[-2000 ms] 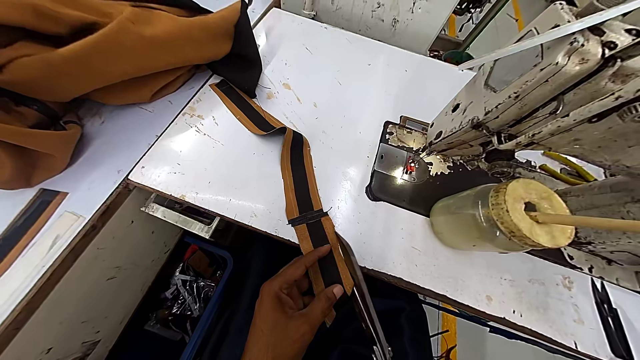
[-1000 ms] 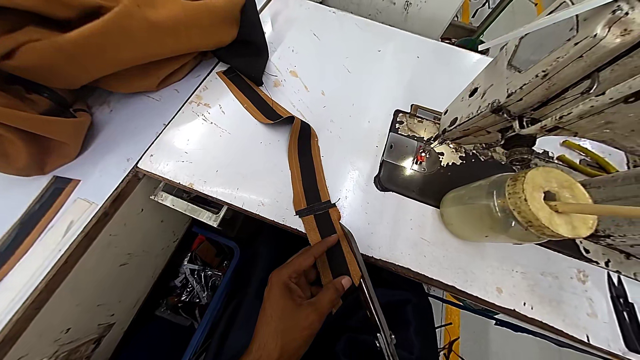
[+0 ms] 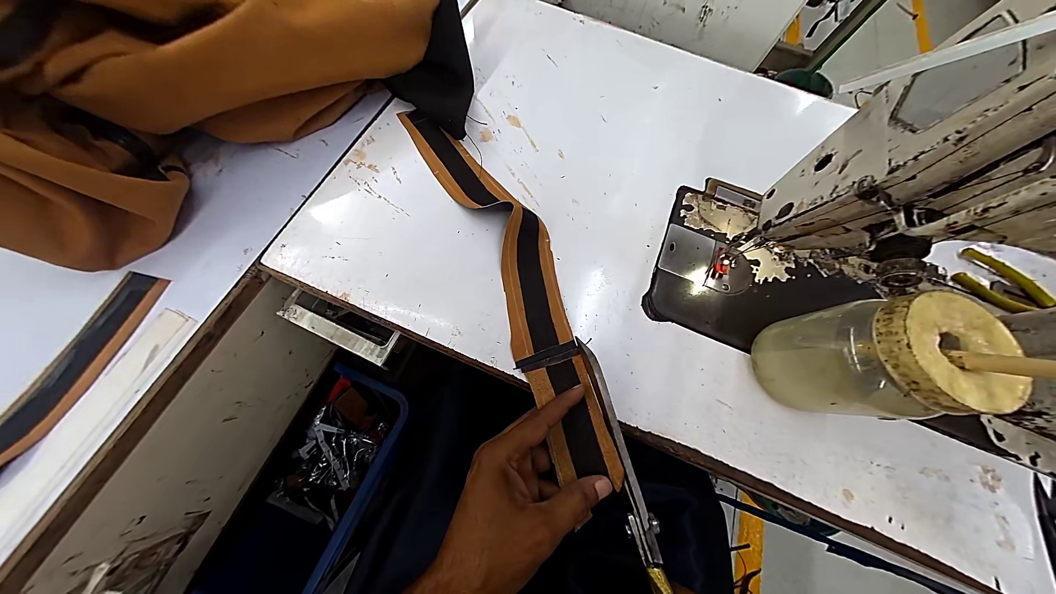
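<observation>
My left hand [image 3: 516, 491] pinches the near end of a brown-and-black fabric strip [image 3: 538, 289] between thumb and fingers, over the table's front edge. Beyond the hand the strip lies wavy on the white table, its far end by the black part of a brown garment. A narrow dark band [image 3: 549, 355] crosses it above my fingertips. Long metal scissors [image 3: 623, 462] run along the strip's right edge, tips beside the band. Of my right hand, only what seems a sliver of skin shows at the bottom edge by the scissors' handle; its grip is hidden.
A worn sewing machine [image 3: 924, 181] stands at right, beside a jar [image 3: 825, 359] of cloudy liquid with a stick in its lid. A bunched brown garment [image 3: 214, 66] and another strip [image 3: 82, 363] lie at left. A blue bin [image 3: 394, 445] sits below the table.
</observation>
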